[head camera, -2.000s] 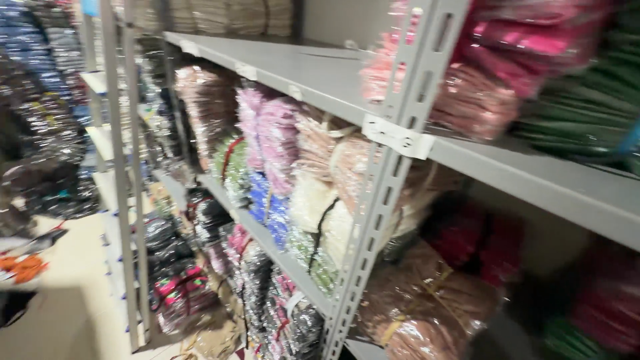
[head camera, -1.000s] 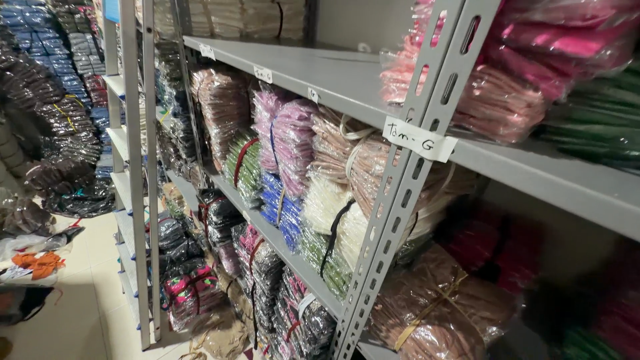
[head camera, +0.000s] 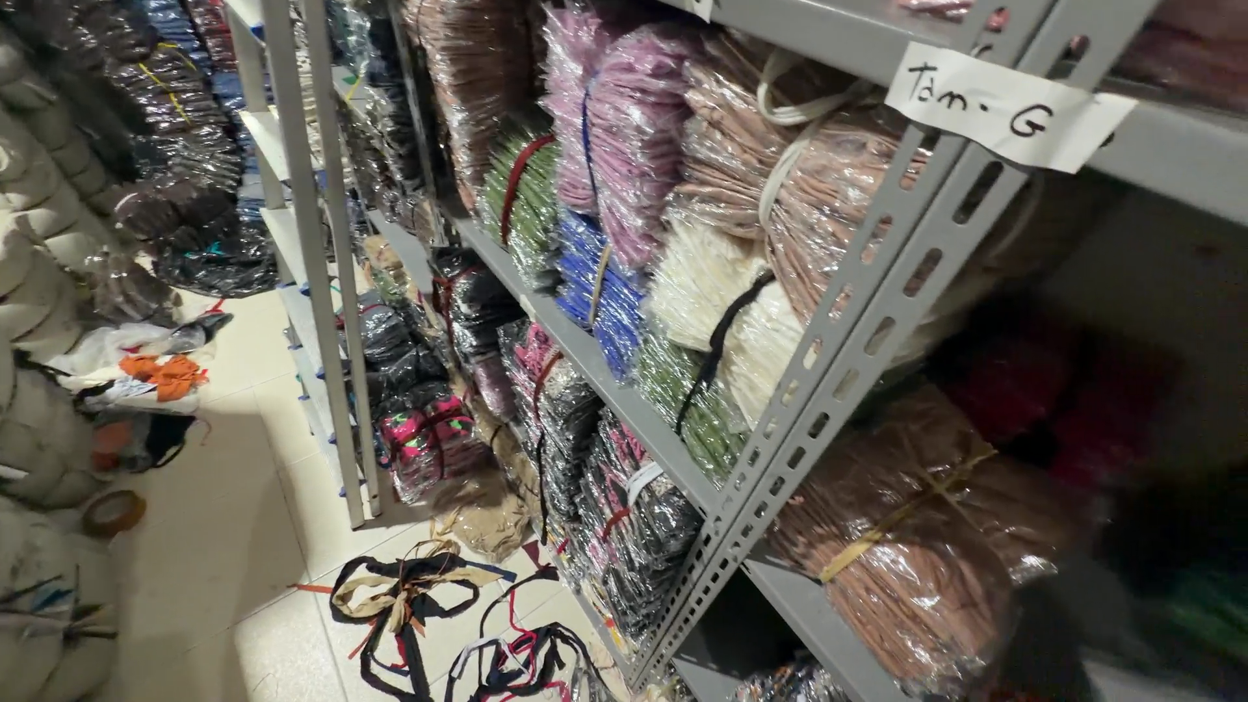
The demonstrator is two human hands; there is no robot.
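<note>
Neither my left hand nor my right hand shows in the head view. Grey slotted-metal shelving [head camera: 819,409] stands close at the right, with a paper label [head camera: 1004,105] bearing handwriting on its post. Plastic-wrapped bundles of folded cloth fill the shelves: a pink-purple bundle [head camera: 639,127], a blue bundle [head camera: 609,292] under it, a cream bundle [head camera: 717,302] tied with a black strip, and a green bundle [head camera: 531,195]. A brown bundle [head camera: 907,526] tied with a yellow band lies on the lower right shelf. The depth of that shelf is dark.
A metal stepladder [head camera: 317,244] stands upright beside the shelving. Loose fabric strips [head camera: 409,604] lie tangled on the tiled floor [head camera: 234,565]. Orange cloth [head camera: 161,375] lies on plastic at the left, near a roll of tape [head camera: 114,512]. Stacked wrapped bundles [head camera: 44,283] line the left side.
The view has tilted down, bringing the tangled strips on the floor into sight and taking the upper shelf mostly out of it. Nothing else has plainly moved.
</note>
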